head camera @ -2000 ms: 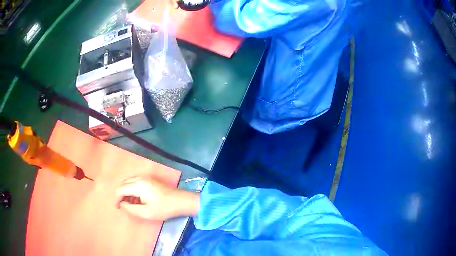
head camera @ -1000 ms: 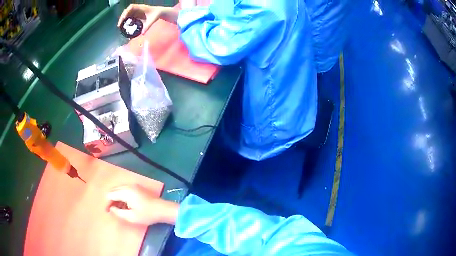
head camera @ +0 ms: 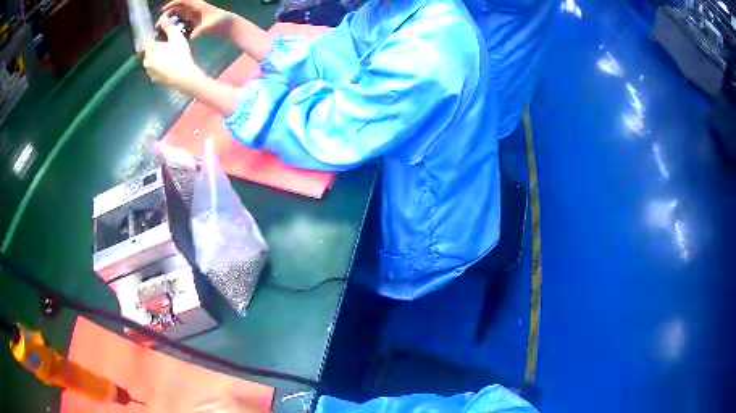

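An orange-yellow electric screwdriver (head camera: 73, 377) is at the lower left over the red-orange work mat (head camera: 173, 379), its thin bit pointing right, with no hand on it. Only a blurred sliver of my right hand (head camera: 222, 408) shows at the bottom edge over the mat; its fingers are cut off, so I cannot tell whether it holds anything. My right blue sleeve (head camera: 428, 402) enters beside it. My left hand is out of the picture.
The silver-white screw feeder (head camera: 157, 294) and a clear bag of screws (head camera: 230, 258) stand beyond the mat. The black cable (head camera: 234, 368) crosses before them. A neighbour in a blue smock (head camera: 436, 161) holds a small black round housing (head camera: 184, 27) above a second red-orange mat (head camera: 282, 173).
The view has shifted, so the bench things sit lower in the picture. My right hand has gone from fully visible to nearly cut off. The neighbour now has both hands at the housing.
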